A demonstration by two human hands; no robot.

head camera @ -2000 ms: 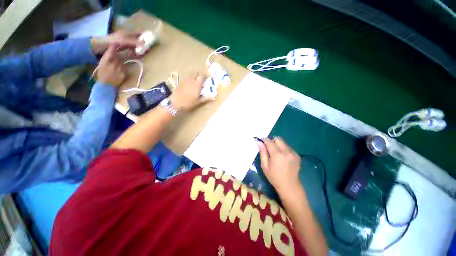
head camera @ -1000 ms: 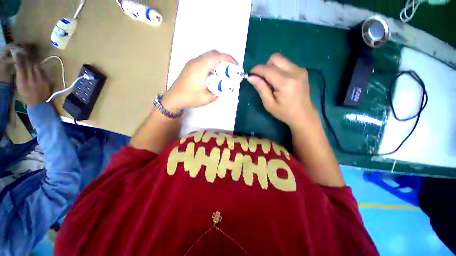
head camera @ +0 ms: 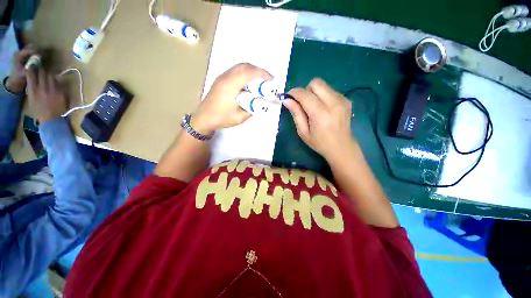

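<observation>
My left hand (head camera: 228, 98) holds two white-and-blue electronic units (head camera: 256, 96) side by side over the white sheet (head camera: 250, 41), their ends facing right. My right hand (head camera: 321, 114) grips the dark tip of a black cable (head camera: 283, 97) between thumb and fingers, close to the ends of the units. Whether the tip touches or enters a unit is too small to tell. The black cable (head camera: 381, 152) runs right across the green mat and coils at the right.
A black box (head camera: 411, 109) and a round metal-rimmed part (head camera: 431, 55) stand at right. Two units lie on the brown board (head camera: 154, 75), beyond a black socket block (head camera: 108, 110). More units (head camera: 515, 18) lie on the green belt. A co-worker's hands (head camera: 46, 87) are at far left.
Since the first frame, my left hand has brought two units from the brown board to the cable tip in my right hand. Since the second, the units have turned slightly, with both ends facing right.
</observation>
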